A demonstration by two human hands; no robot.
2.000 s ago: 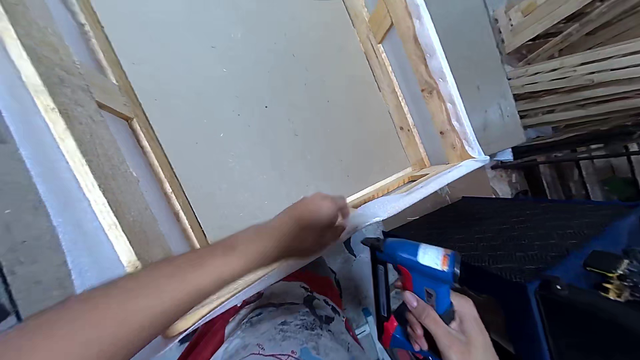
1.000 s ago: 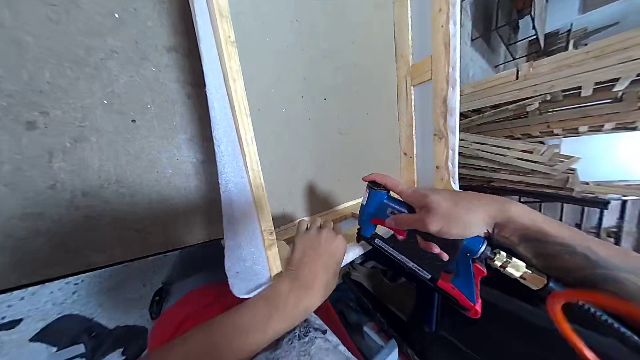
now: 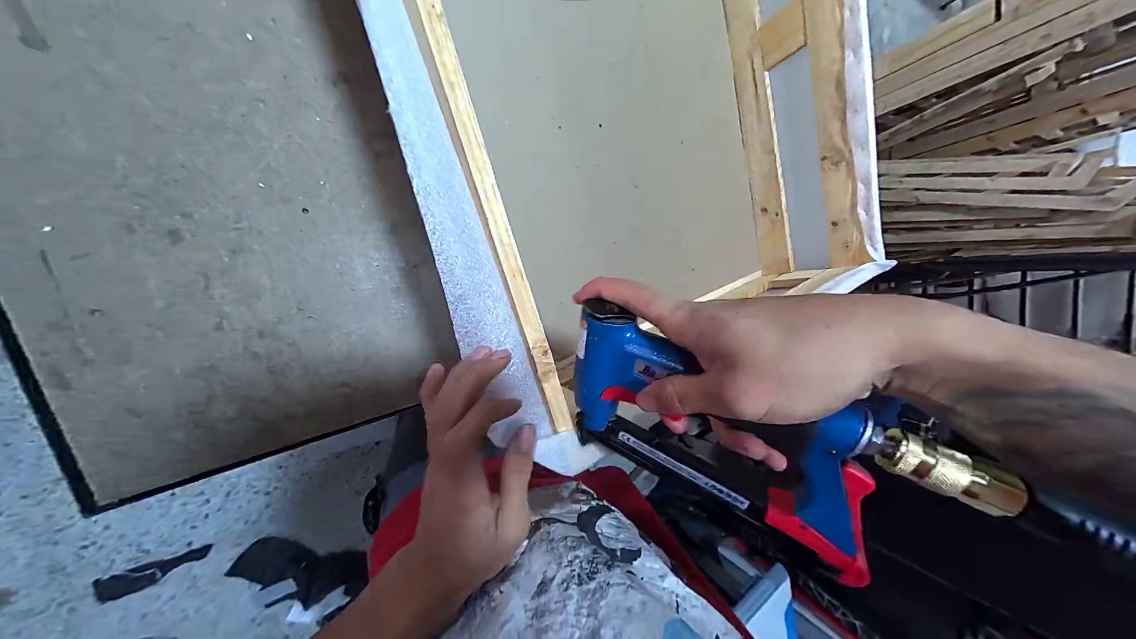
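Note:
My right hand (image 3: pixel 754 355) grips a blue and red pneumatic staple gun (image 3: pixel 639 364) from above. Its nose rests at the near corner of a wooden frame (image 3: pixel 497 213), beside the folded white foam sheet (image 3: pixel 444 204) that wraps the frame's edge. A brass air fitting (image 3: pixel 954 470) joins the gun's handle to a hose. My left hand (image 3: pixel 470 470) is just left of that corner with its fingers spread, the fingertips over the white foam; whether they touch it cannot be told. The frame lies on a grey board (image 3: pixel 213 204).
Wooden strips and frames (image 3: pixel 1003 177) are stacked at the upper right, above a black metal rack (image 3: pixel 1047 297). Black scraps (image 3: pixel 284 568) lie on the speckled floor at the lower left. A paint-stained, red-edged cloth (image 3: pixel 568 577) is close below my hands.
My left hand has come off the frame's corner, its fingers now spread at the left. The staple gun, lower right of the frame two seconds ago, is now at the near corner. The view has shifted.

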